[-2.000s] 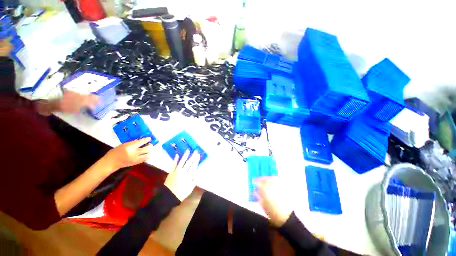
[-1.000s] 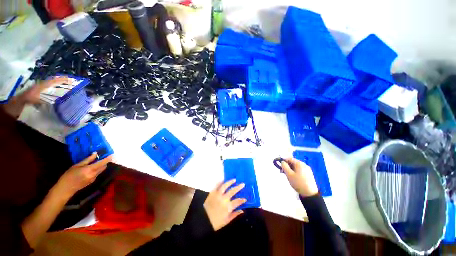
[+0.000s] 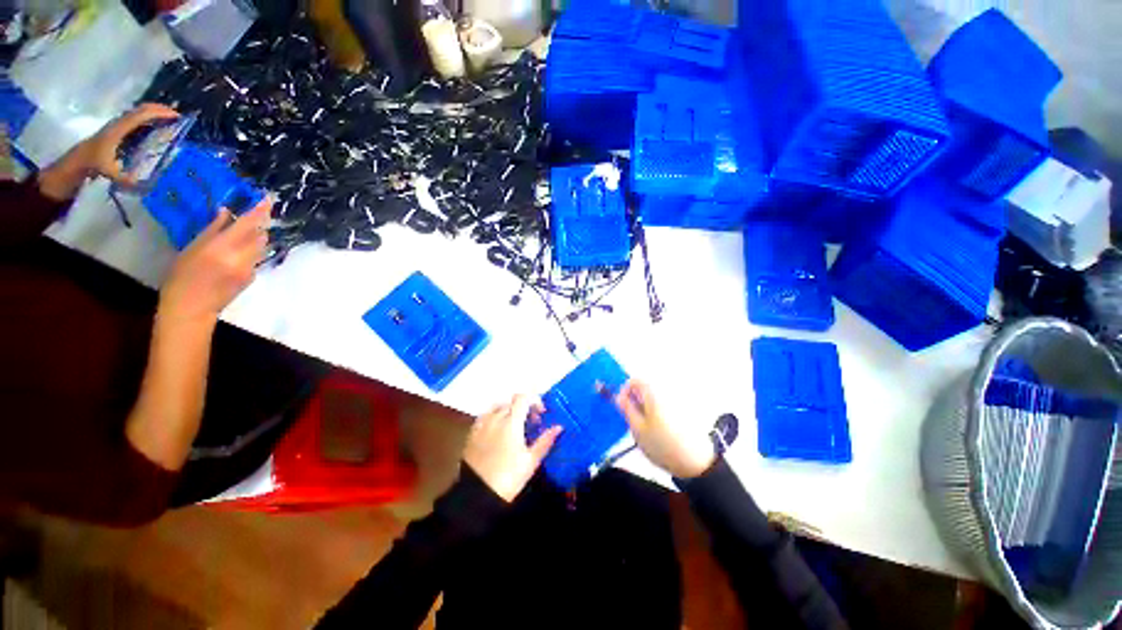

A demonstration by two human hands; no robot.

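A blue insert tray (image 3: 581, 412) is held tilted at the table's front edge, in front of me. My left hand (image 3: 509, 446) grips its left side, thumb on its face. My right hand (image 3: 661, 431) is at its upper right, fingertips on the tray; whether they also pinch a cable end is too blurred to tell. A coiled black cable (image 3: 725, 431) lies on the table just right of my right wrist. A filled blue tray (image 3: 427, 330) lies flat to the left, with metallic plug ends showing. Another blue tray (image 3: 801, 400) lies flat to the right.
A wide black cable heap (image 3: 357, 148) covers the back left. Tall blue tray stacks (image 3: 849, 99) stand at the back right. A grey round basket (image 3: 954, 455) with packs is at the right end. A person at left holds a blue tray (image 3: 197, 195) and a clear cover. A red stool (image 3: 345, 446) is below.
My left hand has lifted and tilted the tray from the table. My right hand has moved left onto it, leaving the coiled cable on the table. The neighbour has raised a tray and a clear cover.
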